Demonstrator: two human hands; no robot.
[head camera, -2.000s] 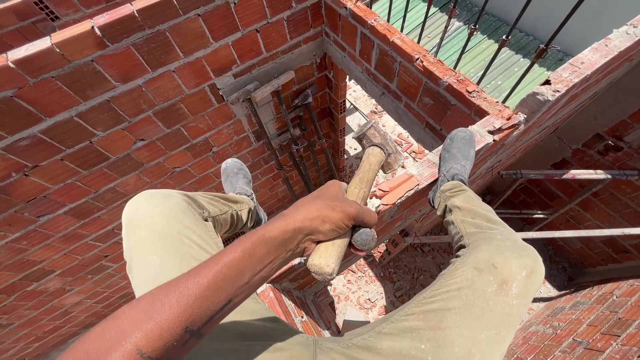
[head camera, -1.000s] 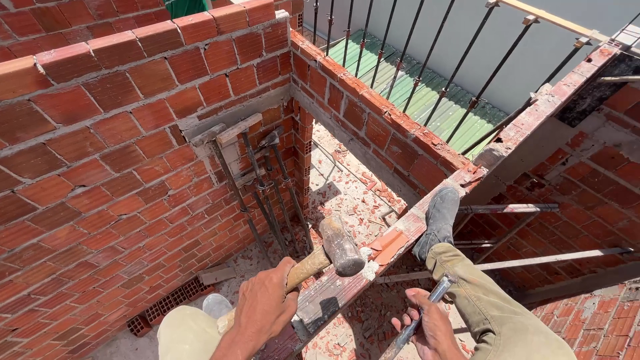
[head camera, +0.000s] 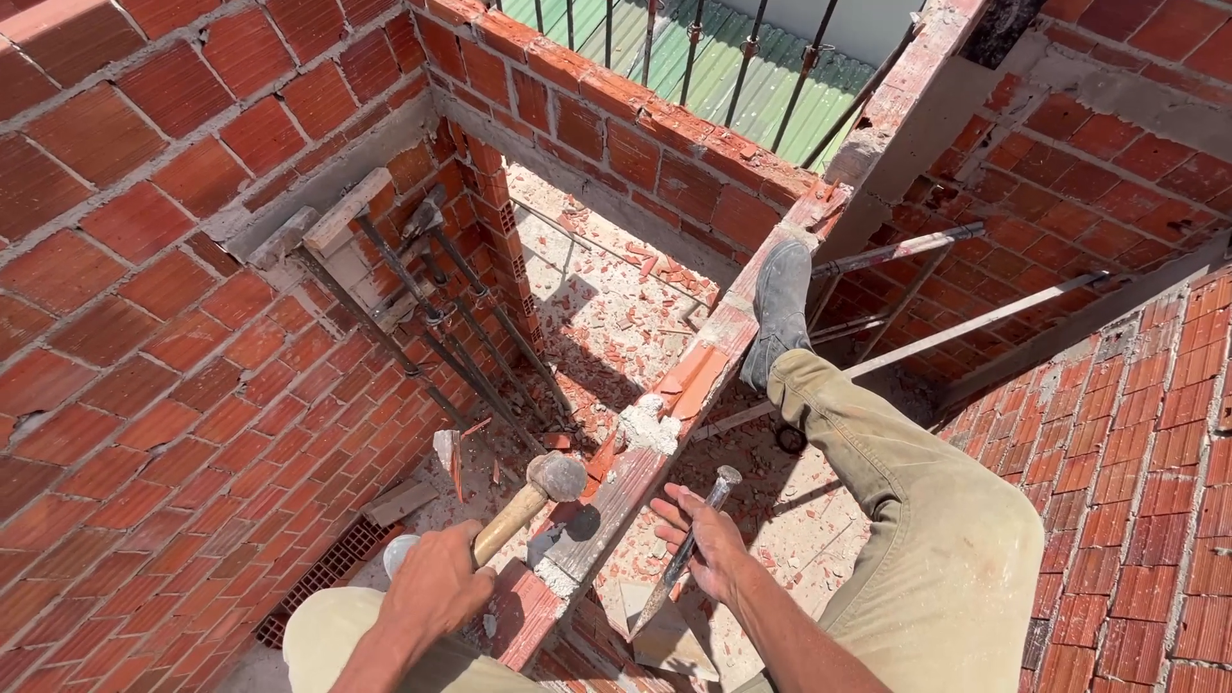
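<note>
My left hand (head camera: 438, 582) is closed round the wooden handle of a club hammer (head camera: 556, 476), whose steel head is over the broken top of a narrow brick wall (head camera: 616, 500). To the right of that wall, my right hand (head camera: 707, 544) has a steel chisel (head camera: 685, 553) lying across the palm, held with the thumb, its fingers partly spread. The chisel's struck end points up and its pointed end down. White mortar (head camera: 648, 425) and broken brick lie on the wall top ahead of the hammer. A chunk of broken brick (head camera: 449, 460) is left of the hammer.
My shoe (head camera: 782, 303) rests against the wall at the right. Metal props (head camera: 462, 327) stand by the left brick wall (head camera: 173, 385). Rubble (head camera: 597, 318) covers the floor far below. Pale bars (head camera: 972, 322) cross at the right, and upright rods (head camera: 751, 67) stand beyond the far wall.
Two seconds ago a hand gripped the hammer further forward; the chisel shows in the right hand from one second ago. The hammer is now lower along the wall, and the broken chunk shows left of it.
</note>
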